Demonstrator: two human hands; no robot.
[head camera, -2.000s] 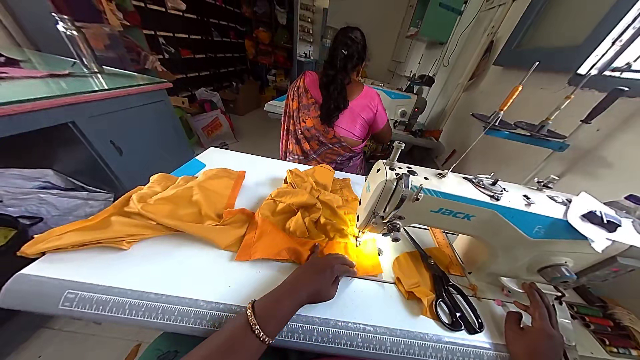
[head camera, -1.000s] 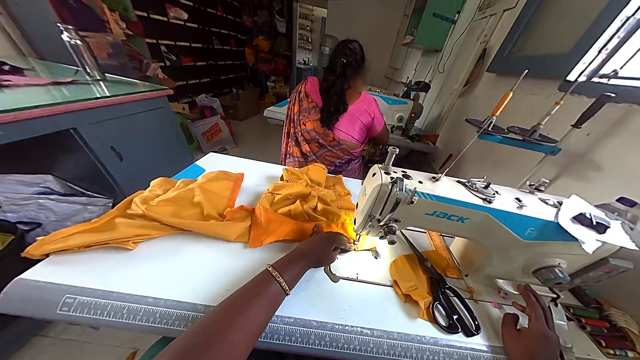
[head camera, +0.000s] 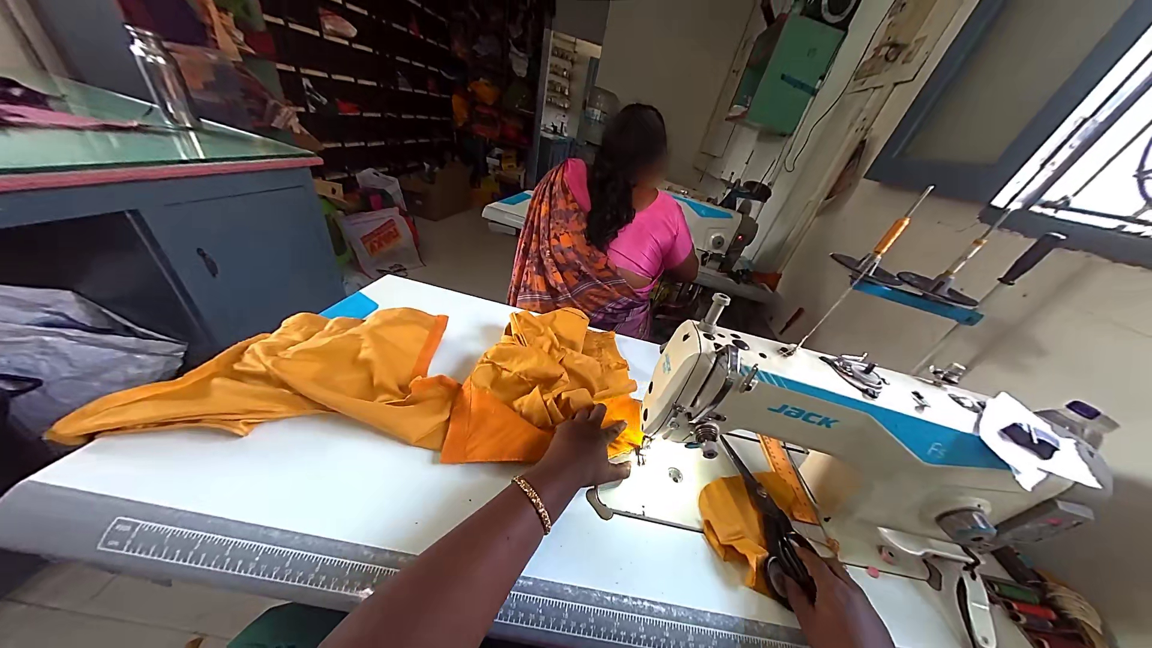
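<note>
A white and blue Jack sewing machine (head camera: 810, 405) stands on the white sewing table (head camera: 360, 477). Just left of its needle, my left hand (head camera: 585, 450) lies on the gathered orange cloth (head camera: 549, 369), fingers spread. More orange cloth (head camera: 360, 369) stretches away to the left. My right hand (head camera: 832, 589) is at the handles of black-handled scissors (head camera: 774, 531), fingers around them. The scissors lie over a small orange cloth piece (head camera: 733, 517), blades pointing toward the machine head. An orange ruler (head camera: 787, 477) rests under the machine arm.
A person (head camera: 612, 225) sits with their back to me at another sewing machine (head camera: 720, 225). A blue-grey cabinet (head camera: 243, 261) with a glass top is at the left. Thread spools (head camera: 1030, 607) lie at the lower right. A measuring scale (head camera: 252, 549) runs along the table's front edge.
My right hand has moved left from the machine's base at the right to the scissors' handles. The cloth under my left hand has shifted left, away from the needle.
</note>
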